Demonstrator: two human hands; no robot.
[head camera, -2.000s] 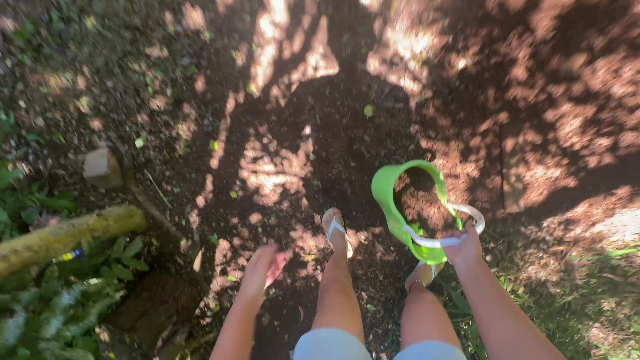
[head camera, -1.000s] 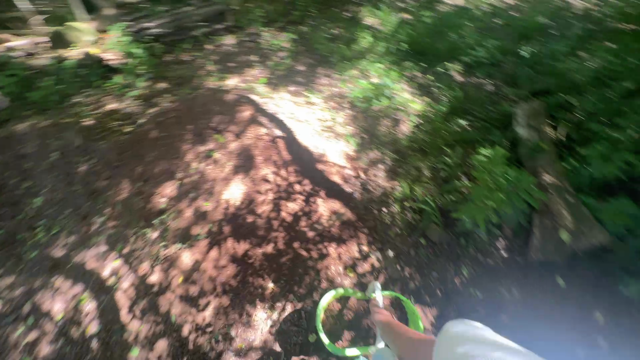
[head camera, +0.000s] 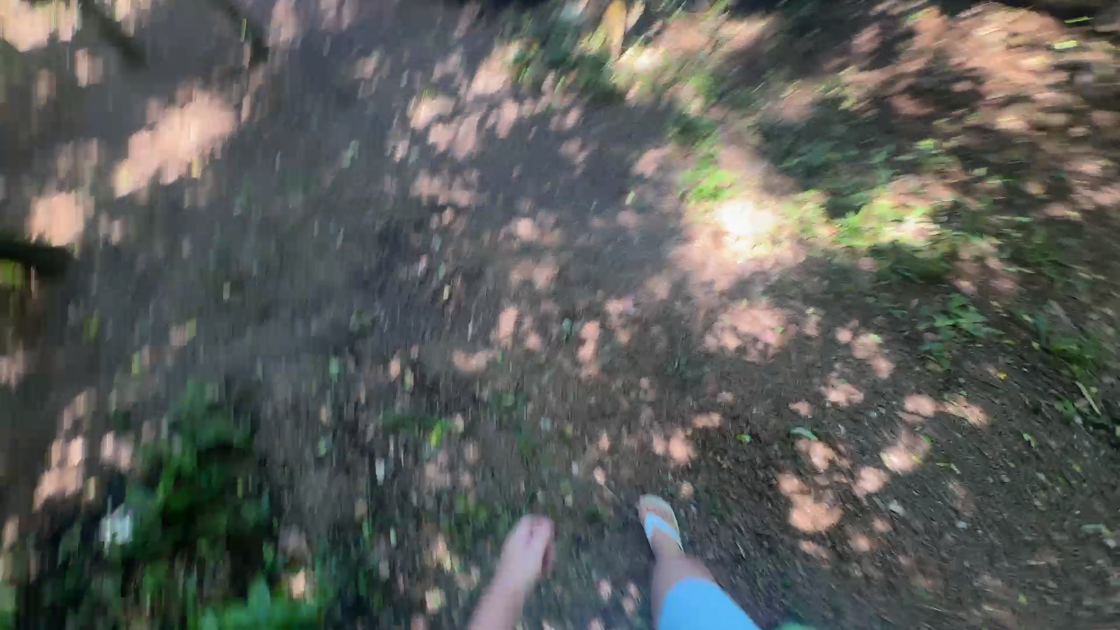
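My left hand (head camera: 529, 544) hangs at the lower middle of the head view, blurred, over dark leaf-strewn soil. Its fingers look bunched, but whether they hold anything cannot be made out. To the right of it, a foot in a sandal with a pale strap (head camera: 661, 523) shows below light blue shorts (head camera: 703, 605). A small bit of something green (head camera: 794, 626) peeks in at the bottom edge, right of the shorts; too little shows to name it. My right hand is out of view.
Low green plants (head camera: 206, 490) grow at the lower left, with a small whitish thing (head camera: 115, 527) among them. A dark branch or log end (head camera: 33, 254) juts in at the left edge. Grass patches (head camera: 884, 219) and small weeds (head camera: 958, 324) lie to the right.
The view has swung strongly. My right hand, on the green container's white handle two seconds ago, is out of view. My left hand, not visible one second ago, is in view.
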